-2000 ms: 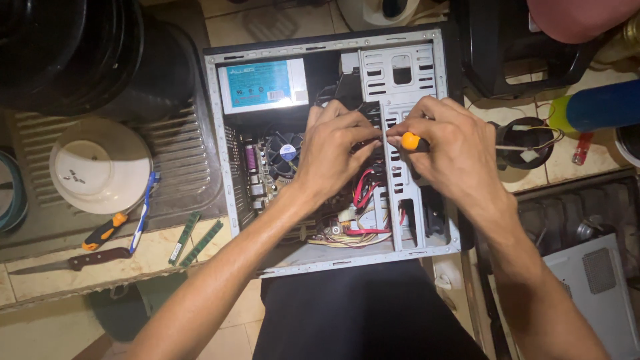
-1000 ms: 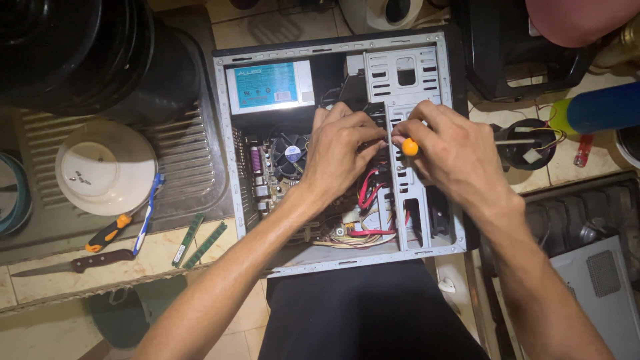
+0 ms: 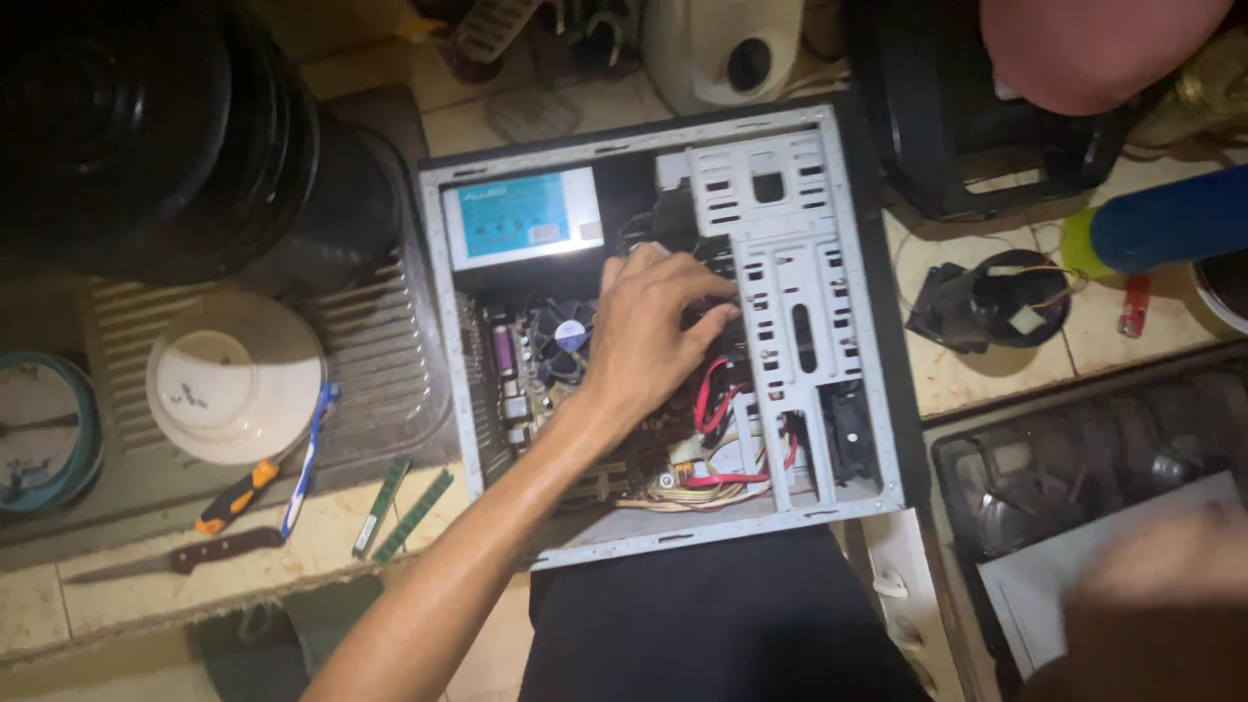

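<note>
An open desktop computer case (image 3: 673, 536) lies on its side before me. My left hand (image 3: 653, 331) reaches into it, thumb and forefinger close to the inner edge of the metal drive cage (image 3: 804, 331); whether they grip anything is hidden. Just left of that hand is the CPU cooler fan (image 3: 564, 336), and above it the power supply (image 3: 526, 216) with a blue label. Red cables (image 3: 717, 395) hang below the fingertips. My right hand (image 3: 1170, 565) is a blur at the lower right, over a flat metal panel (image 3: 1043, 585); what it holds cannot be made out.
Two green memory modules (image 3: 382, 507), a knife (image 3: 229, 549), an orange-black handled tool (image 3: 237, 497) and a blue-white toothbrush (image 3: 310, 458) lie left of the case. A plate (image 3: 234, 380) is on the drainboard. At right are a loose fan (image 3: 1014, 297), blue bottle (image 3: 1170, 219) and stove (image 3: 1072, 429).
My right hand, which held a yellow-handled screwdriver at the drive cage, has moved away to the lower right. My left hand stays inside the case beside the cage.
</note>
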